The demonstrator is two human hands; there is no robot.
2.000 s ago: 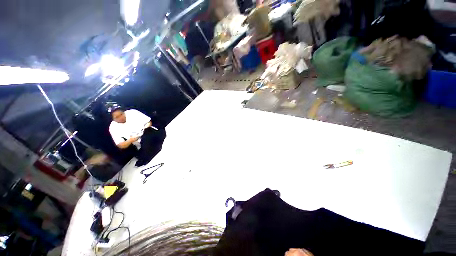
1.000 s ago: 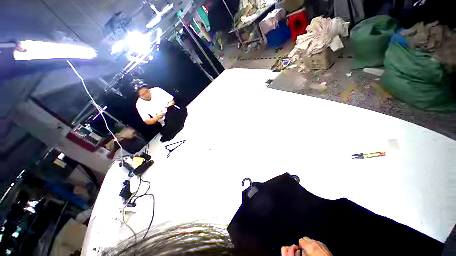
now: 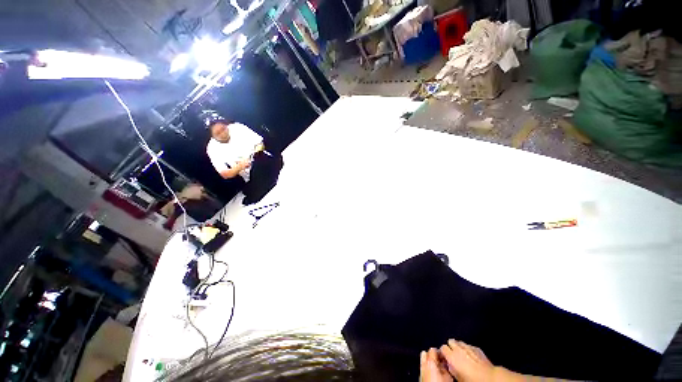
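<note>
A black sleeveless garment (image 3: 449,306) lies spread on the white table (image 3: 419,194), its neck end towards the left and its lower part running to the right. A dark hanger hook (image 3: 370,266) shows at its neck end, with a small greyish tag beside it. My right hand (image 3: 469,362) and my left hand (image 3: 434,365) are close together at the bottom edge of the picture, fingertips pinching the middle of the garment. My left hand is mostly cut off. What lies between the fingertips is too dark to make out.
Orange-yellow snips (image 3: 553,224) lie on the table beyond the garment. A thin dark hanger (image 3: 264,213) and black cables (image 3: 213,280) lie towards the left edge. A person (image 3: 238,157) with dark cloth is at the far end. Green sacks (image 3: 624,108) stand on the floor. Hair blurs the bottom left.
The view has swung, shifting the table up and left. Both hands have come further into the picture over the garment, fingertips close together.
</note>
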